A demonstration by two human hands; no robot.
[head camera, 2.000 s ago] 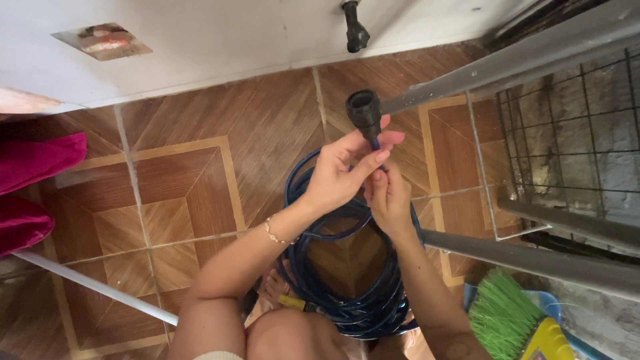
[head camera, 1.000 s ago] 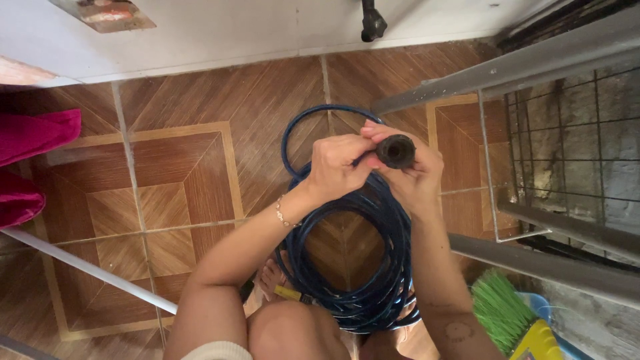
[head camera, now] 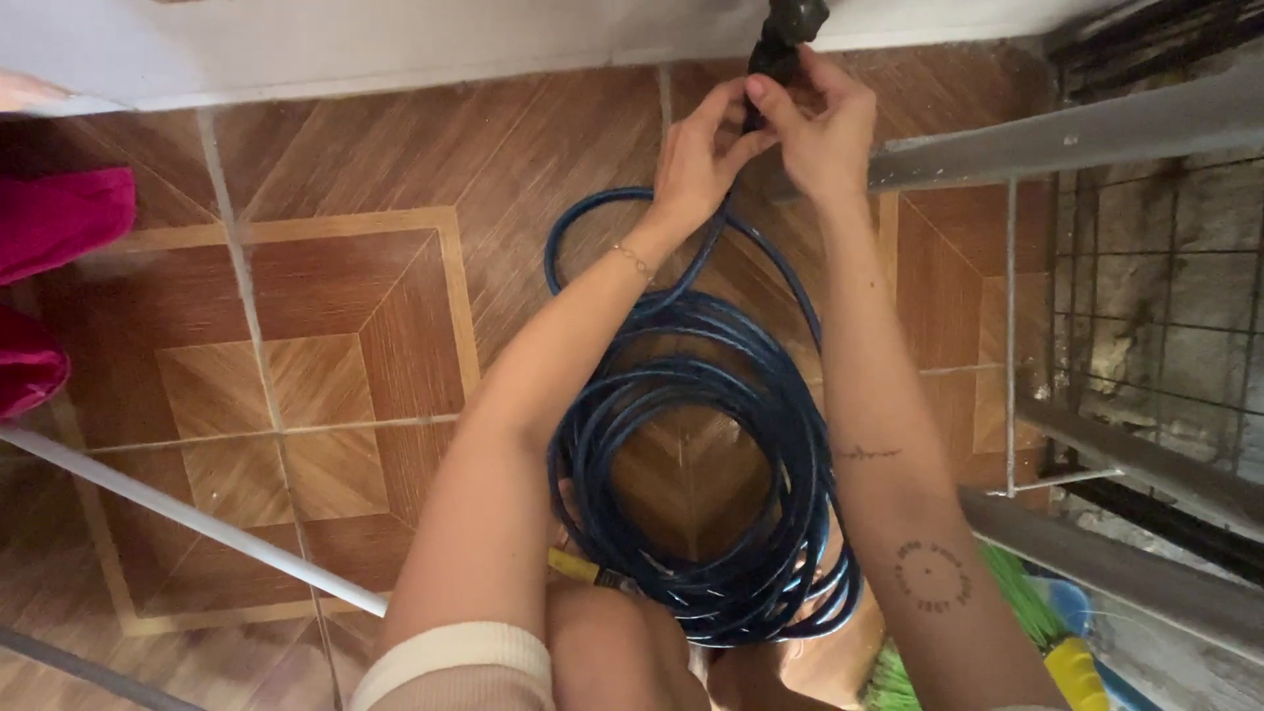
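Both of my hands are at a black hose connector, just under the black tap on the white wall. My left hand has its fingers closed on the connector's lower end. From the other side my right hand grips the connector, thumb in front. The fingers partly hide the joint, so whether the connector sits fully on the tap cannot be told. A blue hose runs down from my hands into a large coil on the tiled floor. By my knee, the coil's other end has a yellow and black fitting.
Grey metal bars and a wire mesh stand at the right. A green-bristled broom lies low on the right by a blue container. Magenta cloth and a white pole are at the left.
My hands have moved up and away from me, carrying the connector from above the coil to the tap by the wall. A length of hose now rises from the coil behind them.
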